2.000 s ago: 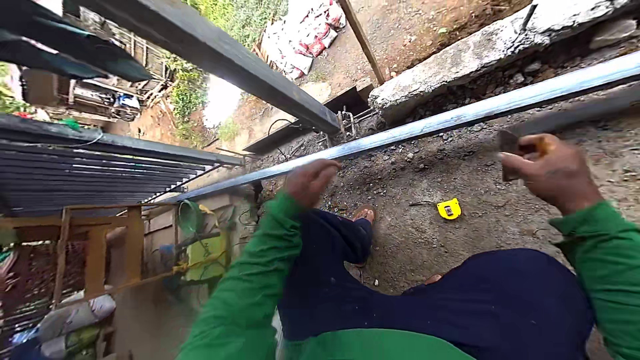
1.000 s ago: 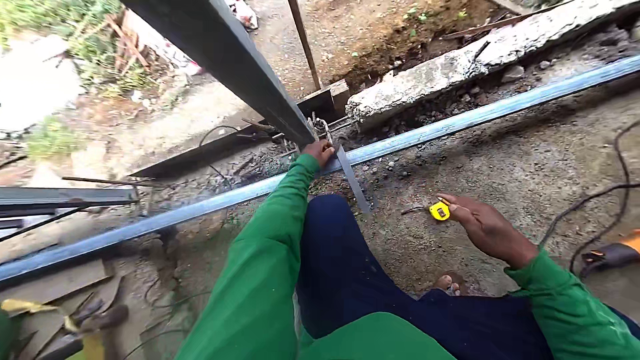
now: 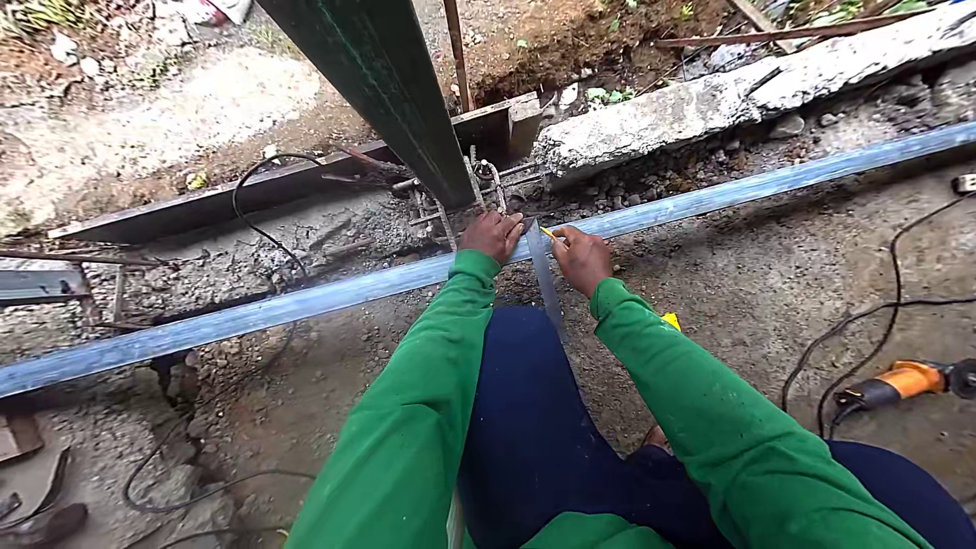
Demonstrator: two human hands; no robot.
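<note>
A long galvanized metal bar [image 3: 343, 292] runs across the view, low over the ground. My left hand [image 3: 492, 235] presses the head of a metal try square onto it, just below the foot of a dark steel post [image 3: 404, 99]. The blade of the try square [image 3: 543, 278] crosses the bar and points back toward my knee. Between the fingers of my right hand [image 3: 583, 258] is a thin yellow pencil or marker [image 3: 547, 232], its tip at the blade's edge on the bar. A yellow tape measure [image 3: 671, 320] shows partly beyond my right sleeve.
An orange and black angle grinder [image 3: 903, 383] lies on the ground at right, with black cables [image 3: 896, 282] around it. Bent rebar [image 3: 496, 179] sticks up by the post's foot. Behind the bar are a rough concrete beam [image 3: 671, 114] and a long board [image 3: 221, 200].
My right hand has gone from the tape measure to the bar, now holding the yellow pencil or marker. Two seconds ago it held the dark end of a tool; my left hand has since come onto the bar.
</note>
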